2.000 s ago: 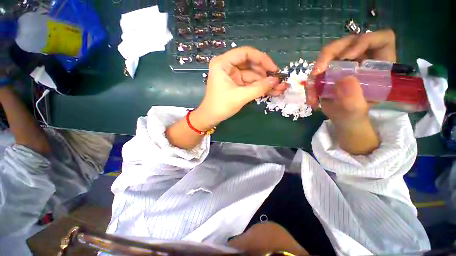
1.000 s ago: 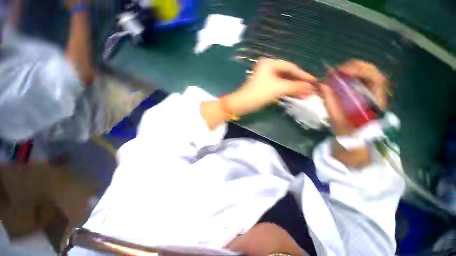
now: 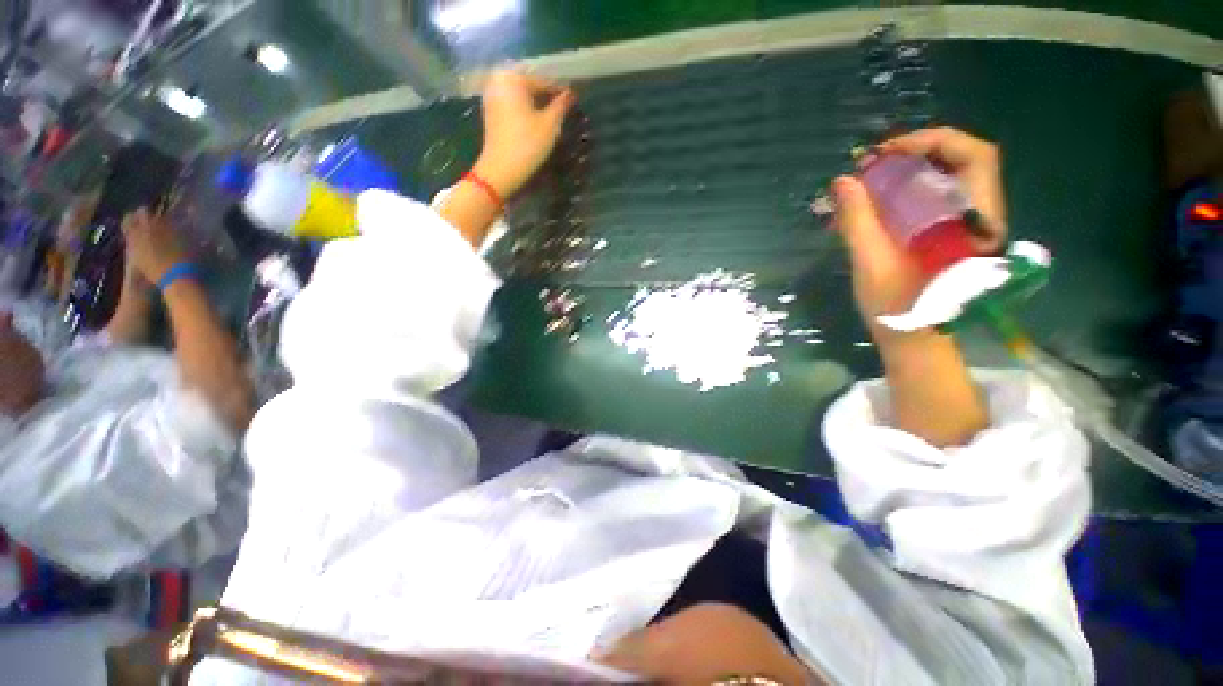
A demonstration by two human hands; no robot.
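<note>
My right hand [image 3: 885,248] is closed around the dispensing syringe [image 3: 919,208]. The barrel is translucent with red inside, and a green cap [image 3: 1026,268] and white tissue [image 3: 950,292] are at its rear. The needle cannot be made out. My left hand [image 3: 523,131] is stretched out at the far left of the component tray [image 3: 711,174], thumb and fingertips close together; whether they hold anything cannot be told. Small dark components [image 3: 561,311] lie along the tray's left side. A loose pile of white pieces [image 3: 704,328] lies in front of the tray.
A white bottle with a yellow label [image 3: 302,201] stands by a blue bin [image 3: 356,164] at the left. A pale hose [image 3: 1127,436] runs right from the cap. A red display [image 3: 1204,212] glows at the right edge. Another person's hand [image 3: 154,248] and white sleeve are at the left.
My left hand has moved away from the white pile and syringe tip to the tray's far left. The syringe stays in my right hand, apart from the left. The camera view has shifted.
</note>
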